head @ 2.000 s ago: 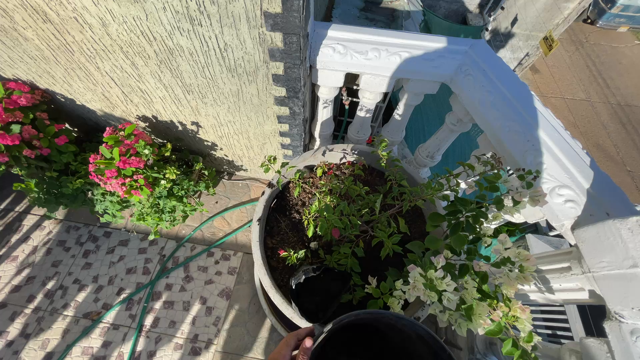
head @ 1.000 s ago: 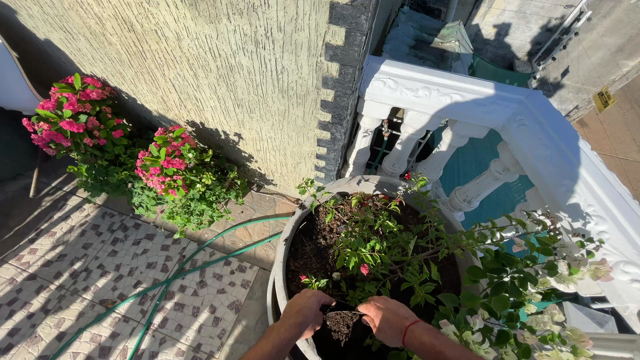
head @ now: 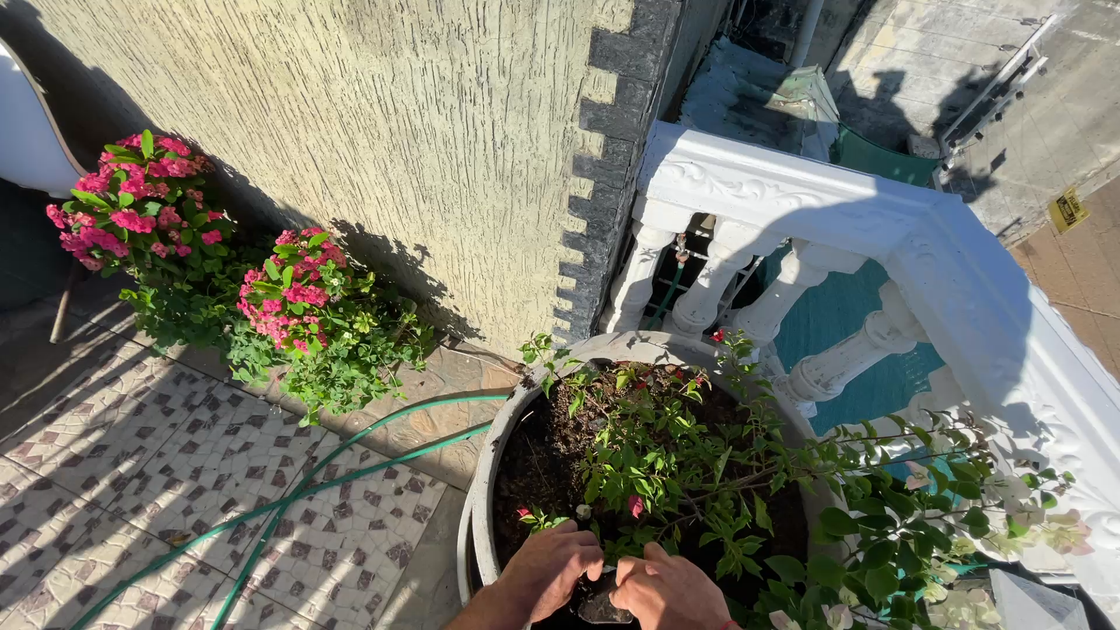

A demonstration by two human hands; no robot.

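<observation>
A large round planter (head: pixel 486 490) holds dark soil (head: pixel 547 437) and a leafy bougainvillea (head: pixel 647 464) with a few red bracts. Over the planter's near side, my left hand (head: pixel 553 564) and my right hand (head: pixel 669 588) face each other, fingertips bent inward. Between them sits a small dark clump or thin-walled container with soil (head: pixel 602 604), pinched at its upper edge from both sides. What it is exactly is hard to tell. A red string shows at my right wrist. White bougainvillea blooms (head: pixel 971 604) spread at the lower right.
A white balustrade (head: pixel 787 188) bounds the planter's far and right sides. Left of it stands a textured wall (head: pixel 420 157). Pink-flowering plants (head: pixel 293 293) grow along the wall's foot. A green hose (head: pixel 306 490) crosses the mosaic-tiled floor (head: pixel 332 547).
Two seconds ago a hand held the rim of a dark round container at the planter's near edge; it no longer shows. Since one second ago both hands remain together over the planter's near side.
</observation>
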